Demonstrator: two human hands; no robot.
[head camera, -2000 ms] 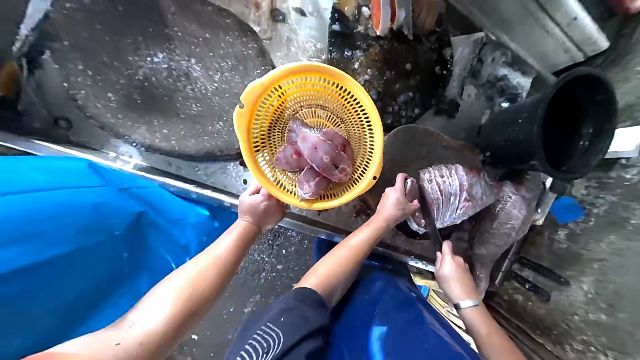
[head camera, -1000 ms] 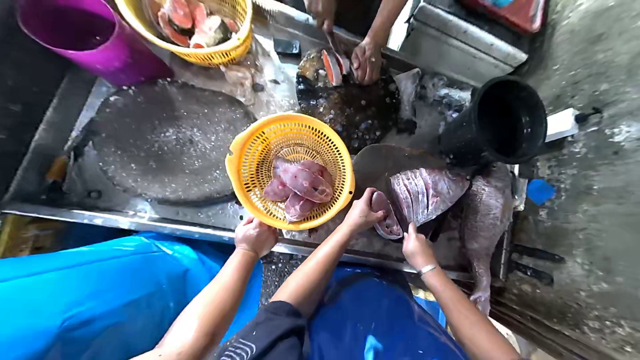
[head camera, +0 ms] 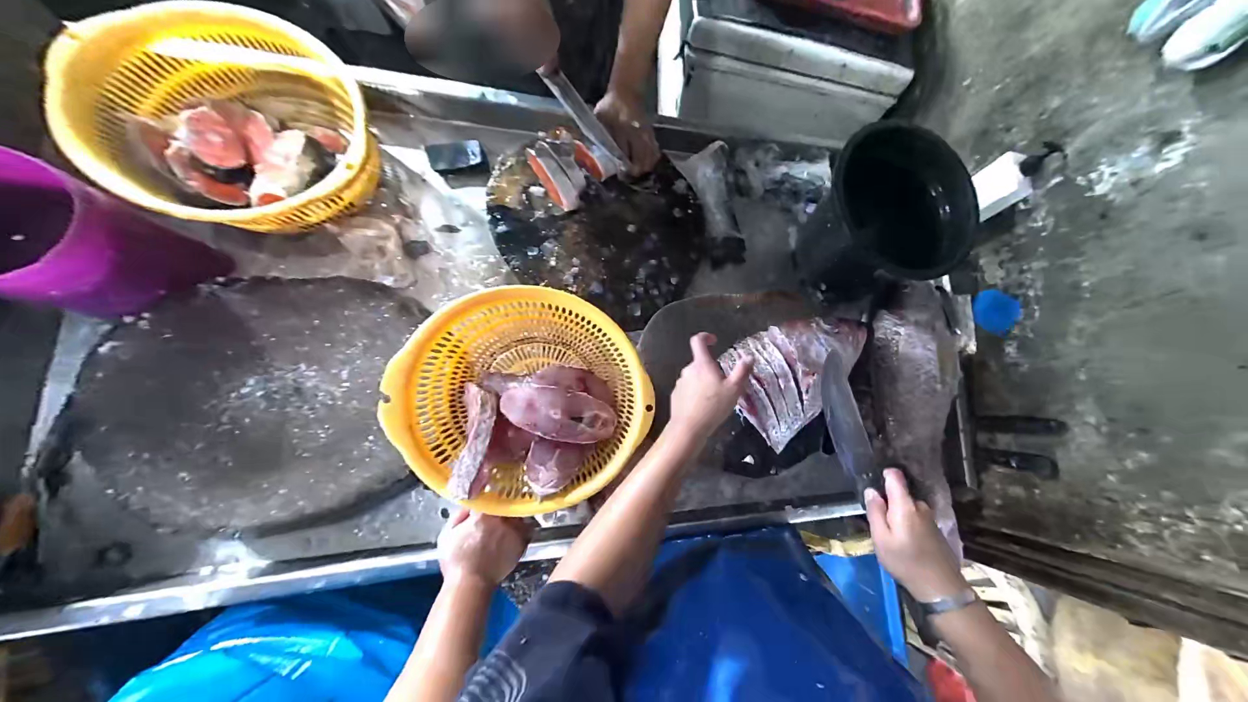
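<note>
My left hand [head camera: 710, 385] is beside the sliced fish with its fingers apart and nothing in it. The partly sliced fish [head camera: 780, 375] lies on a dark board [head camera: 687, 336], its cuts standing close together. My right hand [head camera: 912, 536] grips a knife [head camera: 848, 419], whose blade lies over the right end of the fish. A yellow plastic basket [head camera: 395, 390] holds several pale pink fish slices [head camera: 561, 414], and one more slice [head camera: 475, 439] leans at its left side. A co-worker's hand [head camera: 485, 546] holds the basket's near rim. A whole fish [head camera: 912, 390] lies right of my board.
Another person's hand [head camera: 627, 127] works with a knife [head camera: 585, 117] at a round dark board [head camera: 595, 244] beyond. A yellow basket [head camera: 361, 156] of salmon pieces, a purple bucket [head camera: 127, 239], a large round board [head camera: 244, 400], a black bucket [head camera: 907, 200] and knife handles [head camera: 1019, 426] stand or lie around.
My left hand, at a cut slice a second ago, is now apart from it, and one more slice lies in the basket. The knife has moved right along the fish.
</note>
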